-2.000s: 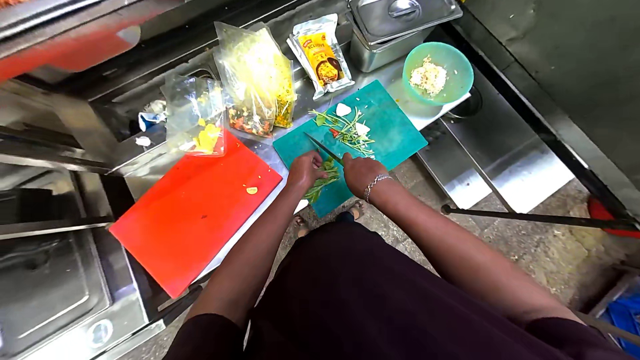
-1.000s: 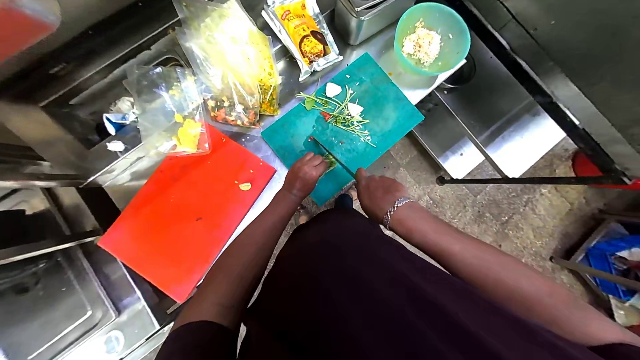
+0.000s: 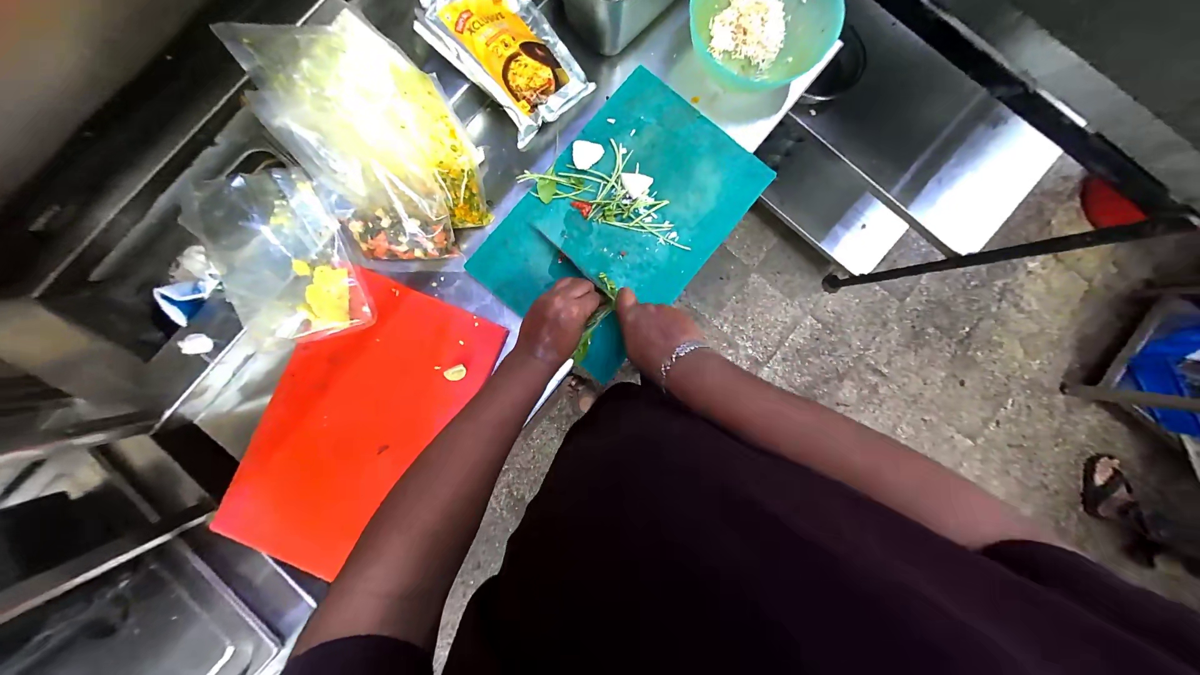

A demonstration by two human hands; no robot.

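On the green cutting board (image 3: 712,173), near its lower edge, my left hand (image 3: 560,321) is closed on leafy green herbs (image 3: 591,336). Close beside it on the right, my right hand (image 3: 653,333), with a chain bracelet at the wrist, grips a kitchen knife (image 3: 565,256). Its handle is hidden by the fingers, and the dark blade slants up and left over the board. Farther up the board lie thin green stems (image 3: 623,211), white pieces (image 3: 588,154) and a small red piece (image 3: 581,208).
A red cutting board (image 3: 366,422) lies at left, below clear bags of chopped vegetables (image 3: 398,230) and yellow pieces (image 3: 328,293). A food packet (image 3: 511,61), a metal container (image 3: 614,21) and a green bowl (image 3: 767,73) stand behind. Another person's sandaled foot (image 3: 1111,487) is at right.
My hands have stayed close together at the board's lower edge, the left still at the herbs, the right still with the knife. A sandaled foot has come into view at right.
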